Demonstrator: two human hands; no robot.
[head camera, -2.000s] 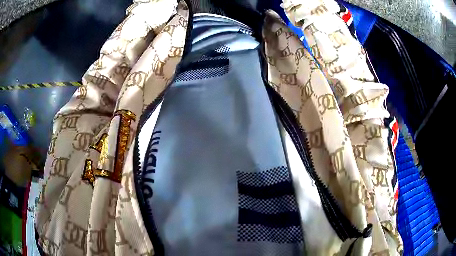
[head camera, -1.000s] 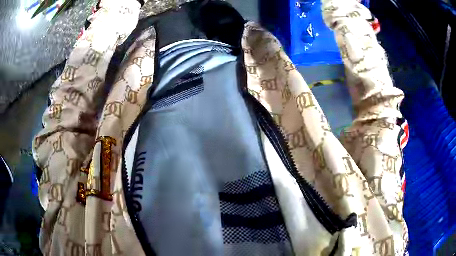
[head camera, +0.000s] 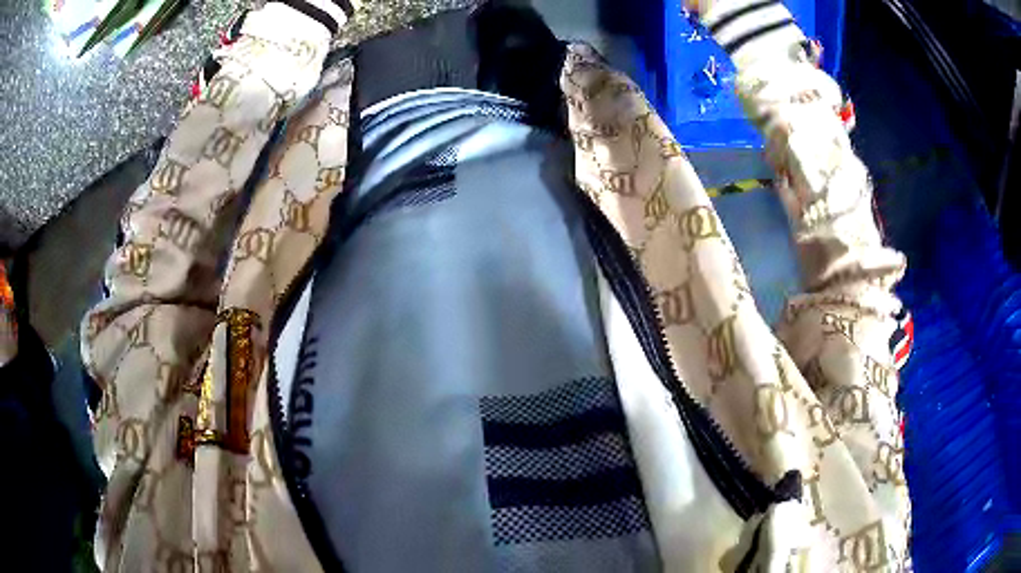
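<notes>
The smooth blue bin (head camera: 708, 118) stands at the top, right of my lap, below my right cuff. Only a small, blurred part of my right hand (head camera: 701, 7) shows at the top edge, over the bin; its fingers and anything in them are hidden. My left hand is cut off by the top edge; only its striped cuff shows over the speckled grey tabletop (head camera: 67, 146). Printed white and green flat pieces (head camera: 118, 25), possibly cartons, lie on the tabletop at the top left.
Blue ribbed crates or trays (head camera: 963, 425) are at the lower right. Yellow-black floor tape (head camera: 741, 187) shows below the bin. A dark shape with an orange patch is at the left edge. My patterned jacket and grey shirt fill the middle.
The view has swung, bringing the tabletop and printed pieces in at the top left and more of the blue bin into view. Both striped cuffs now show near the top.
</notes>
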